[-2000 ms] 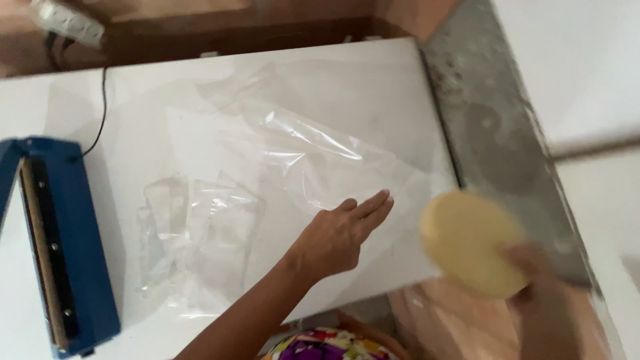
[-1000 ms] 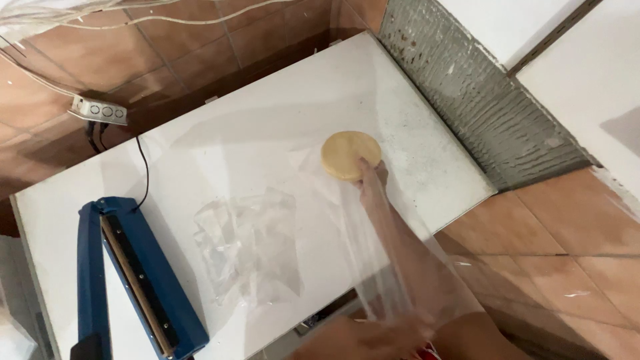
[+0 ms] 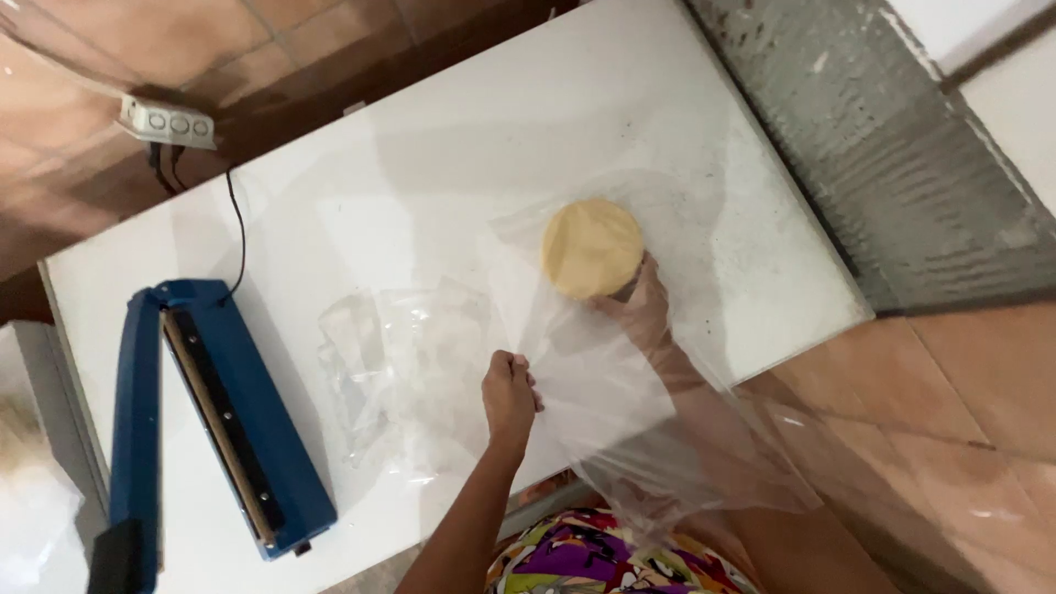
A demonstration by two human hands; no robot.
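Observation:
A large clear plastic bag [image 3: 610,396] stretches around my right forearm and over the right part of the white table [image 3: 462,165]. Inside the bag my right hand [image 3: 639,305] grips a round, flat, pale yellow disc [image 3: 592,247] by its lower edge; what the disc is made of I cannot tell. My left hand [image 3: 510,392] is closed on the bag's left side, below and left of the disc. Several clear plastic bags [image 3: 412,371] lie flat to the left of that hand. Farther left is a blue impulse heat sealer [image 3: 264,412] with its arm raised.
A black cord [image 3: 241,223] runs from the sealer towards the table's back edge. Behind that edge, a white socket strip [image 3: 169,124] holds black plugs by the tiled wall. A rough grey surface [image 3: 891,148] borders the table at the right. Something grey and white stands at the far left.
Two seconds ago the disc was in my right hand outside the bag, beyond the table's edge; now hand and disc are within the bag over the table. My left hand, earlier spread on the bag, grips its side.

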